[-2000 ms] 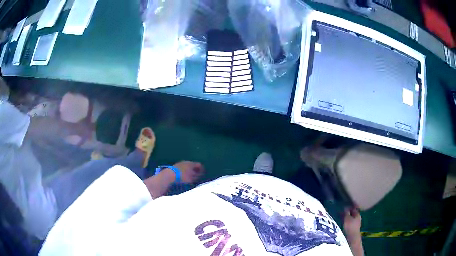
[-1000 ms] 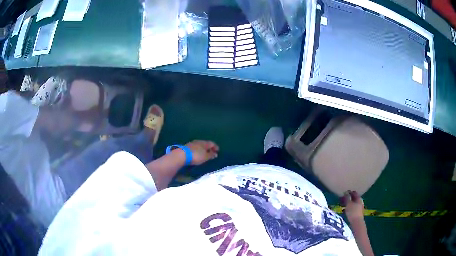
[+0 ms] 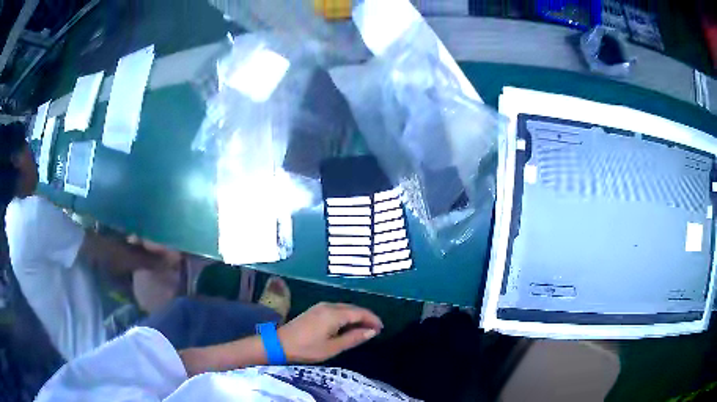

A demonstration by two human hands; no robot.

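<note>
The wide grey panel [image 3: 613,228] lies at the right of the bench on a white foam border [image 3: 497,259], with a white square label [image 3: 693,237] near its right side. The black strip sheet [image 3: 369,228] with rows of white tabs lies left of the panel. My left hand [image 3: 330,331], with a blue wristband, is bare and empty below the bench's front edge, its fingers loosely curled and apart. My right hand is not in the picture.
Crinkled clear bags [image 3: 448,157] lie behind the strip sheet. A white sheet [image 3: 250,212] in clear plastic lies left of it. Pale sheets [image 3: 130,98] lie farther left. A person [image 3: 55,259] sits at the left. A beige stool [image 3: 562,373] stands below the panel.
The view has tilted up and the bench sits lower in the picture. My left hand has moved up and right, closer to the bench edge. My right hand, earlier at the stool, has left the picture.
</note>
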